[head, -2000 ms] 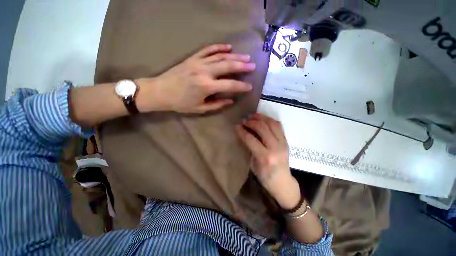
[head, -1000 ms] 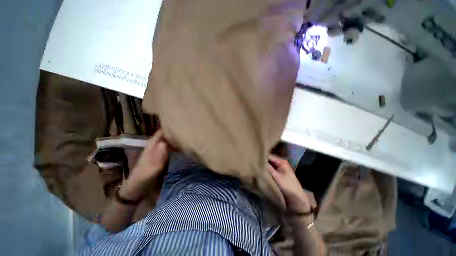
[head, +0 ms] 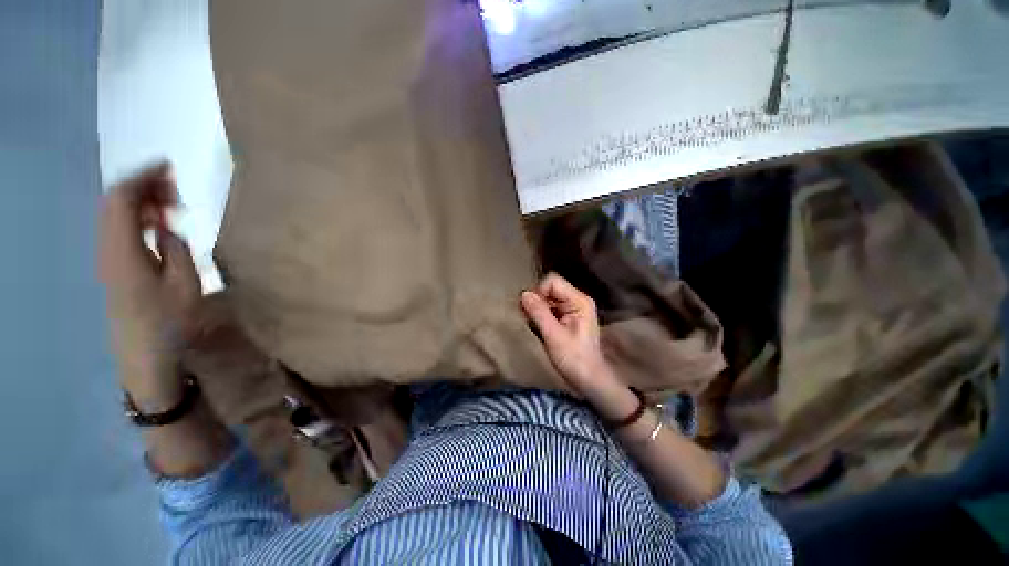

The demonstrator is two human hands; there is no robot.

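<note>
A large brown garment panel (head: pixel 354 199) lies over the white table and hangs over its front edge onto my lap. My right hand (head: pixel 562 321) pinches the panel's right edge between thumb and fingers, just below the table edge. My left hand (head: pixel 149 249) is raised left of the panel, blurred, its fingers apart, over the table's left part. It does not touch the panel. Violet-white light (head: pixel 500 13) falls at the top edge of the view beside the panel. The machine head and needle are out of view.
The white table (head: pixel 653 88) has a printed ruler scale (head: pixel 708 130) along its front edge. A thin dark tool (head: pixel 781 61) lies near it. A brown garment bundle (head: pixel 885 321) hangs at the right. More brown cloth (head: pixel 249 381) lies at the lower left. A grey-blue wall stands at the left.
My left hand has come up from the panel's lower left edge and let go of it. My right hand still pinches the right edge. The view has turned and the machine head has left it.
</note>
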